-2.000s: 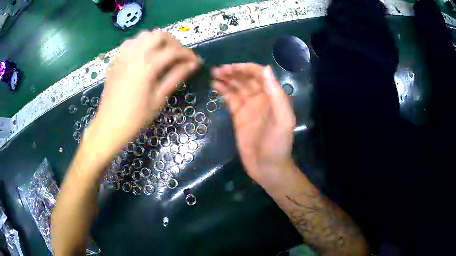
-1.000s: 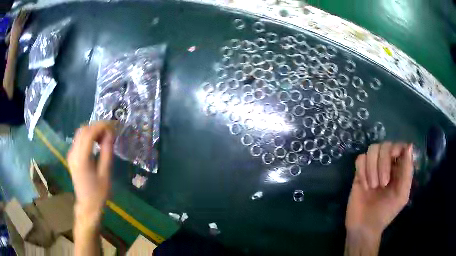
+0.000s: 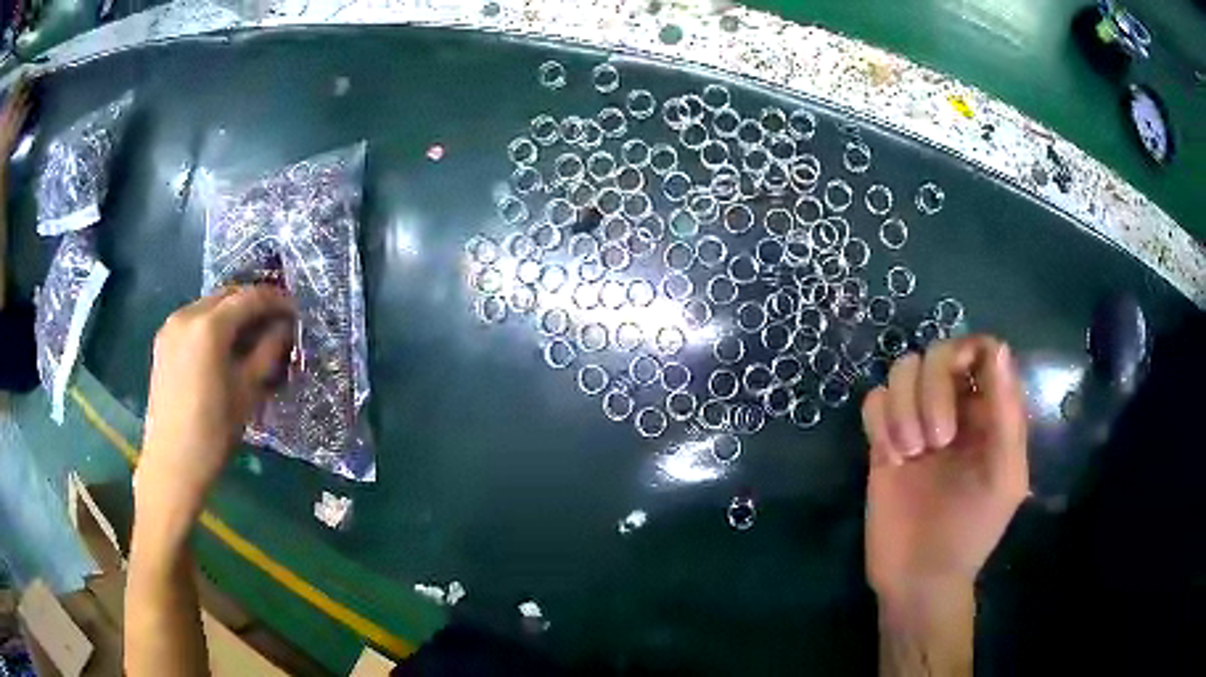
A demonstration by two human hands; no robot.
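Many thin silvery metal rings [image 3: 722, 273] lie spread in a flat heap on the glossy dark green work surface. My left hand [image 3: 218, 384] is over the left edge of a clear plastic bag of small parts [image 3: 318, 318], its fingers curled; whether it grips anything I cannot tell. My right hand [image 3: 946, 463] is at the right front edge of the ring heap, palm up, with fingers curled inward; what is in it is hidden. One ring [image 3: 741, 512] lies apart near the front.
Smaller bags [image 3: 70, 298] lie at the far left. A speckled white rail [image 3: 846, 73] runs behind the rings. Black round units [image 3: 1148, 123] sit on the green conveyor. White scraps [image 3: 333, 509] lie near the front. Cardboard pieces [image 3: 56, 628] are at lower left. Another person's hand shows at the left edge.
The view has swung left, bringing the bags into view. My hands, close together over the rail side before, are now far apart. Since the last earlier frame, they have barely changed pose.
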